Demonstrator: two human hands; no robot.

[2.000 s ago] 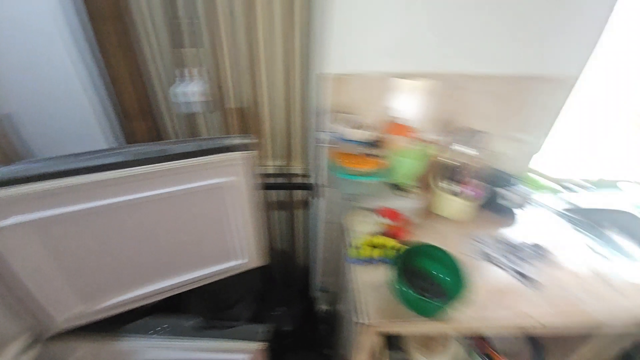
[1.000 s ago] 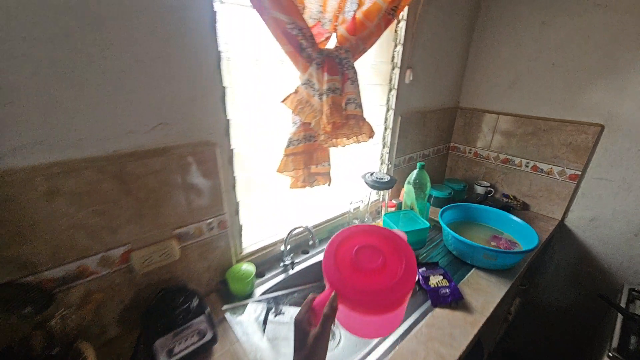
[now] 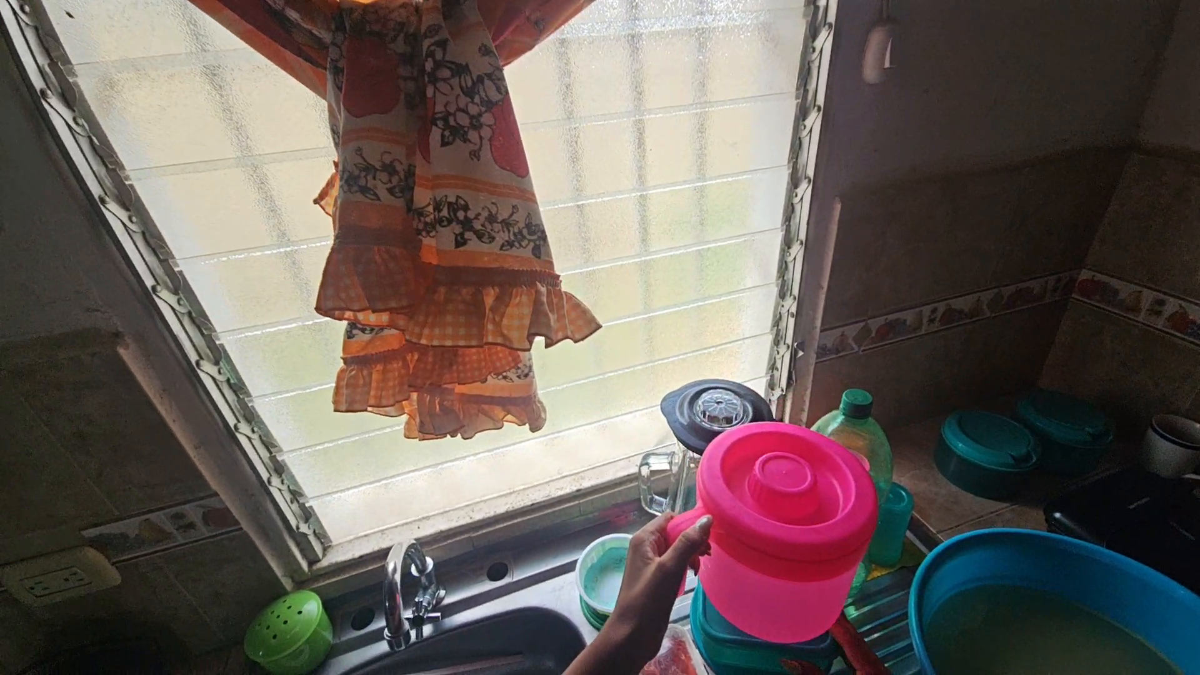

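My left hand grips the handle of a pink plastic pitcher with its lid on, held over the drainboard side of the sink. At the pitcher's lower right edge, fingers of my right hand show in part; most of that hand is hidden, so its hold cannot be told. Behind the pitcher stand a glass blender jar with a black lid and a green plastic bottle. Teal containers lie beneath it, and a small green-rimmed tub is to its left.
A steel sink with a faucet lies below a louvred window with an orange curtain. A green perforated container is at left. A blue basin of cloudy liquid, lidded teal bowls and a mug stand at right.
The view has moved closer to the window and sink. The pink pitcher stays in my left hand and is now in front of the blender jar and bottle. Fingers of my right hand have come into view.
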